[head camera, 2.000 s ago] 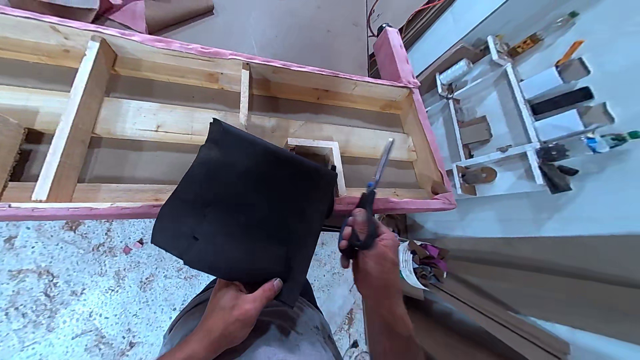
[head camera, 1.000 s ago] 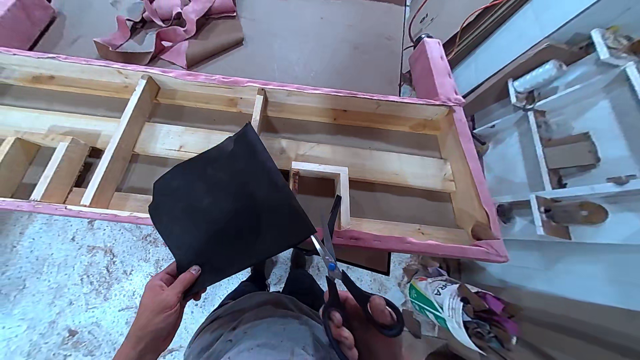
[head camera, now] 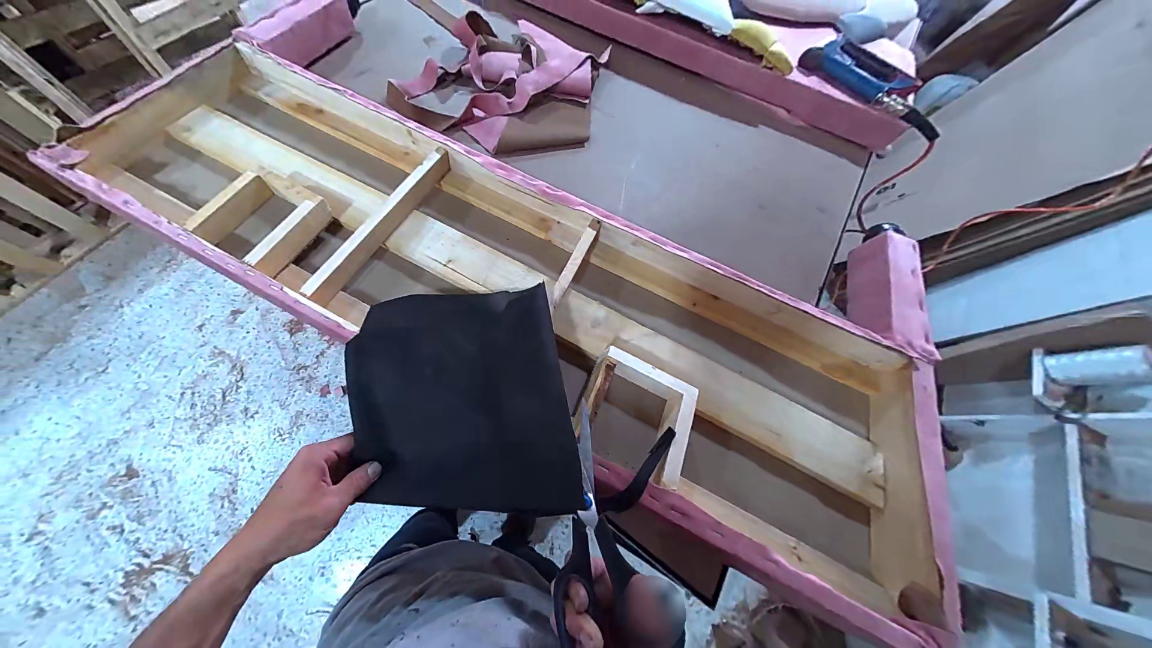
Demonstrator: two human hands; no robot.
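Observation:
My left hand (head camera: 328, 490) pinches the lower left corner of a black fabric piece (head camera: 463, 405) between thumb and fingers. My right hand (head camera: 621, 603) grips the black handles of a pair of scissors (head camera: 588, 504), whose blades lie at the fabric's right edge. A narrow black strip (head camera: 643, 472) curls out to the right of the blades. Behind the fabric lies a long wooden frame (head camera: 783, 324) with crosspieces, its outer sides covered in pink fabric. Part of the right hand is blurred.
Pink and brown fabric scraps (head camera: 522, 85) lie beyond the frame. A blue power tool (head camera: 855, 72) with a red cord rests on another pink-covered piece (head camera: 702, 67) at the upper right. A white divided organizer (head camera: 1075, 504) stands at the right. Wooden slats (head camera: 45, 108) are at the upper left.
The scissors have come from beside the fabric to its right edge, and a narrow strip now hangs there. The left hand has shifted to the fabric's left corner. The view has turned.

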